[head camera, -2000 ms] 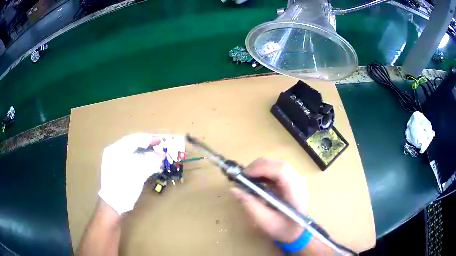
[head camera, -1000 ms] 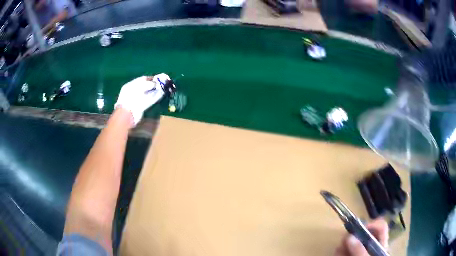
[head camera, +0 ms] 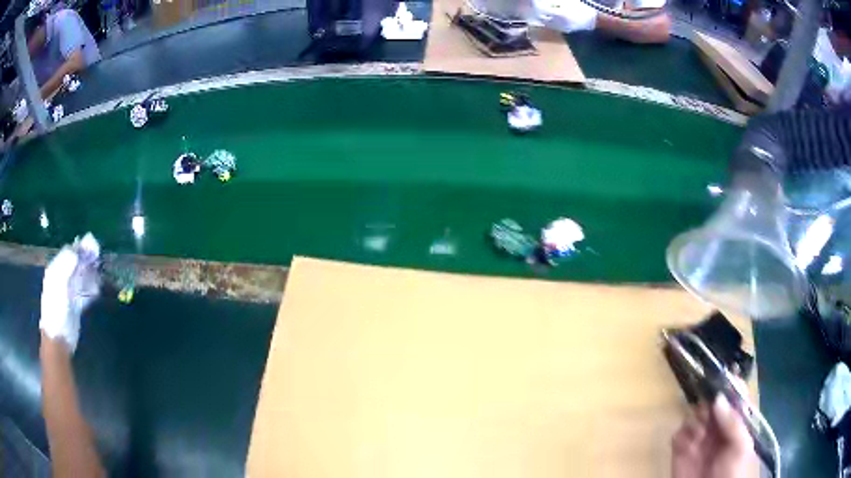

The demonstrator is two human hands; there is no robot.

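Observation:
My left hand (head camera: 65, 291), in a white glove, is at the far left over the belt's near edge. It holds a wired board assembly (head camera: 123, 280), blurred, with a white part at the fingers and a green and yellow part hanging to the right. My bare right hand (head camera: 717, 441) is at the lower right and holds the soldering iron (head camera: 702, 353). The iron overlaps the black iron stand (head camera: 720, 338) in view; whether they touch I cannot tell.
The green conveyor belt (head camera: 373, 159) carries several wired assemblies, one (head camera: 561, 236) just beyond the cardboard sheet (head camera: 467, 373). A clear fume hood (head camera: 742, 252) hangs at the right. Across the belt are another cardboard sheet (head camera: 504, 56) and a person's arm (head camera: 634, 26). Another person (head camera: 70, 42) is at the upper left.
My left hand has moved from over the belt to the far left and now holds an assembly there. An assembly lies on the belt where none lay before. My right hand and iron have moved right, by the stand.

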